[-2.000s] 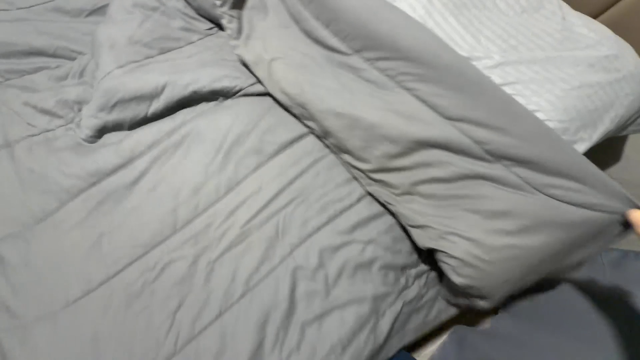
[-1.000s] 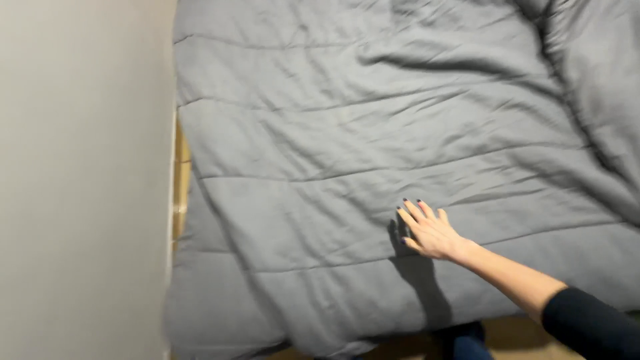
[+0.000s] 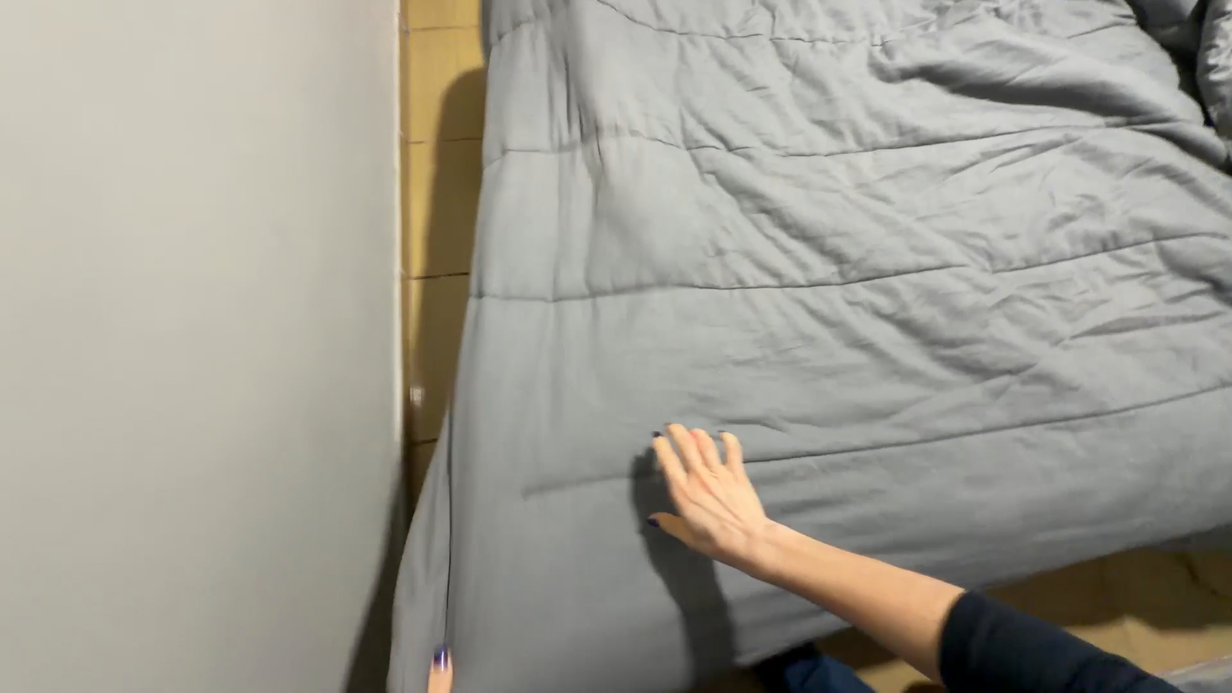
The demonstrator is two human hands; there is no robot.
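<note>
A grey quilted comforter (image 3: pixel 818 356) lies spread over the bed, with stitched lines and wrinkles across it. My right hand (image 3: pixel 712 500), in a dark sleeve, is palm down over the comforter near its lower edge, fingers apart and holding nothing. At the bottom edge of the view only one finger of my left hand (image 3: pixel 441 671) shows, with a dark polished nail, at the comforter's left border. The rest of that hand is out of view, so its grip cannot be told.
A plain light wall (image 3: pixel 192 337) stands to the left. A narrow strip of tiled floor (image 3: pixel 443 212) runs between wall and bed. More floor (image 3: pixel 1107 606) and dark blue clothing (image 3: pixel 813 671) show below the comforter's lower edge.
My left hand's finger has come into view at the comforter's left border. That side of the comforter hangs smoother than a second ago. The view swung from the pillow end toward the wall.
</note>
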